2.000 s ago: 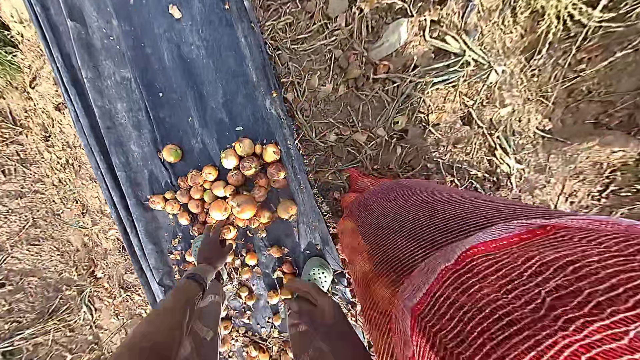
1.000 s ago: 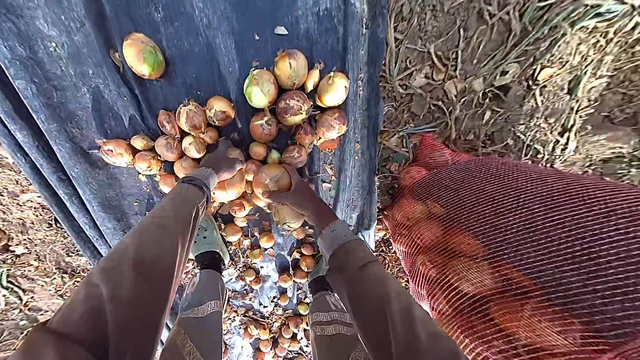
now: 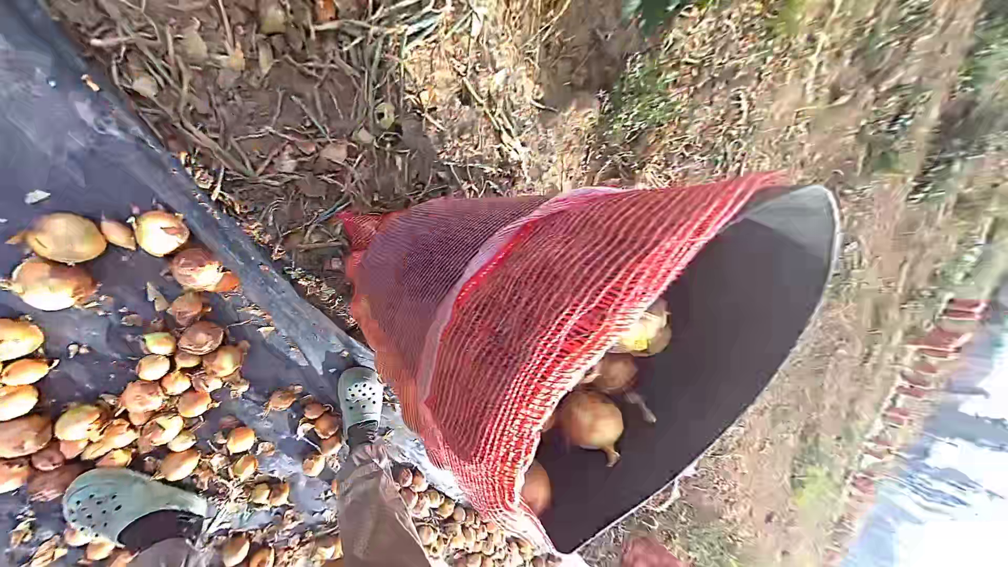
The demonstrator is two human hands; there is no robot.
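Observation:
Neither my left hand nor my right hand is in view. A red mesh sack (image 3: 504, 291) stands at the centre, its wide mouth to the right around a dark, smooth lining or container (image 3: 709, 331) with a pale rim. Several onions (image 3: 591, 419) are inside that mouth, some with dry stem ends; whether they lie still or are moving, I cannot tell. To the left, many loose onions (image 3: 64, 238) of mixed sizes lie on a dark sheet (image 3: 71, 165). What holds the sack's mouth wide is hidden.
Perforated clogs (image 3: 126, 504) are on my feet among the onions, one beside the sack (image 3: 361, 398). Small onions (image 3: 465, 528) continue along the sheet below. Dry soil and plant litter (image 3: 315, 118) lie beyond its edge. A row of red sacks (image 3: 921, 378) is far right.
A second ago both my hands were at the onion pile; now they are out of view. The view has swung right, onto the sack, and its wide mouth with onions inside now shows.

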